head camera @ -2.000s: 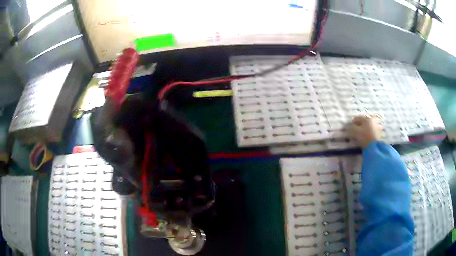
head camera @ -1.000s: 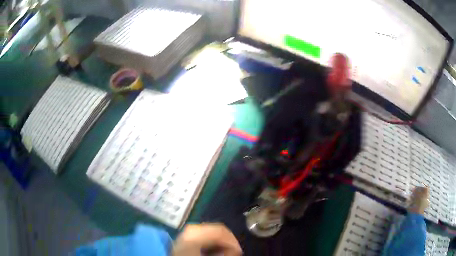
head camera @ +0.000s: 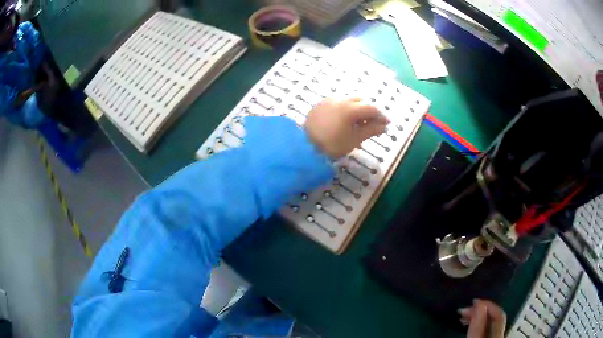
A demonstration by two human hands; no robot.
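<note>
My left hand (head camera: 345,127) is over the component tray (head camera: 324,228) left of the fixture. Its thumb and fingers are bent together above the slots; whether a small part is between them cannot be told. Several slots of the tray hold small round parts. My right hand (head camera: 484,319) is partly in view at the lower edge, below the silver test nest (head camera: 461,256); its fingertips show, but not what they may hold. The black test fixture (head camera: 549,132) stands on its black base (head camera: 410,244), with red leads (head camera: 542,212) running down near the nest.
Another stack of trays (head camera: 162,76) lies at the upper left. A yellow tape roll (head camera: 274,26) and paper slips (head camera: 415,39) are behind the tray. More trays (head camera: 545,290) lie at the right. The monitor (head camera: 559,33) is at the upper right. A person in a blue smock (head camera: 30,72) is at far left.
The view has swung left and down. My left hand has come into view and moved over the left tray. My right hand has moved from the right-hand trays to near the fixture base.
</note>
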